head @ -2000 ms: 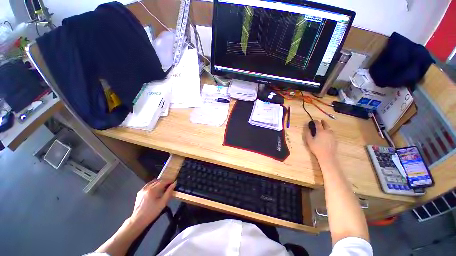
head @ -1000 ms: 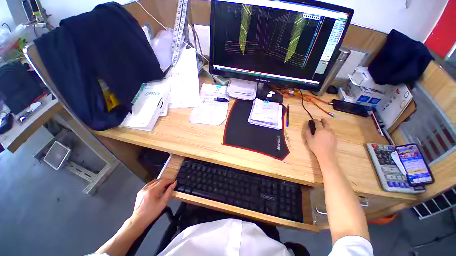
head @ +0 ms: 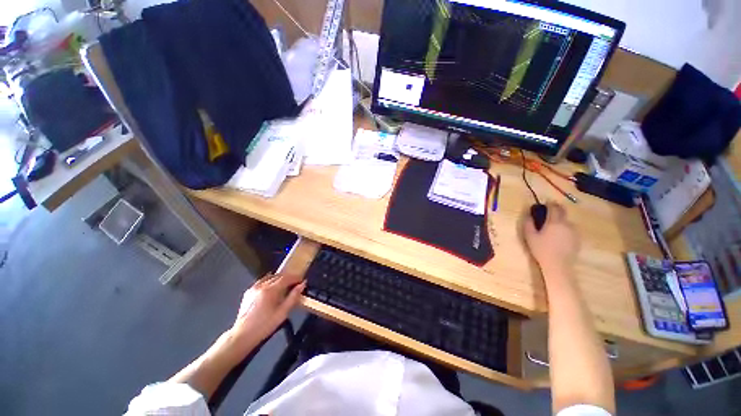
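Note:
My right hand [head: 554, 237] rests over the black mouse [head: 538, 214] on the bare desk, right of the mouse pad. My left hand [head: 270, 304] holds the left front edge of the keyboard tray [head: 297, 258], its fingertips beside the keyboard's left end. The black keyboard [head: 406, 307] lies in the pulled-out tray. The monitor [head: 487, 73] shows yellow-green pattern shapes and thin lines on black, with a small light window at its lower left.
The black mouse pad [head: 431, 221] holds a stack of note slips [head: 460, 186]. Loose paper [head: 365, 177] lies to its left. Dark navy cloth [head: 195, 81] drapes over the left partition. A lit smartphone [head: 700, 296] lies on the calculator [head: 656, 294] at right.
The view has shifted, so the desk sits further right in the picture. A small light window has appeared at the monitor's lower left. Both hands keep their places on the mouse and tray.

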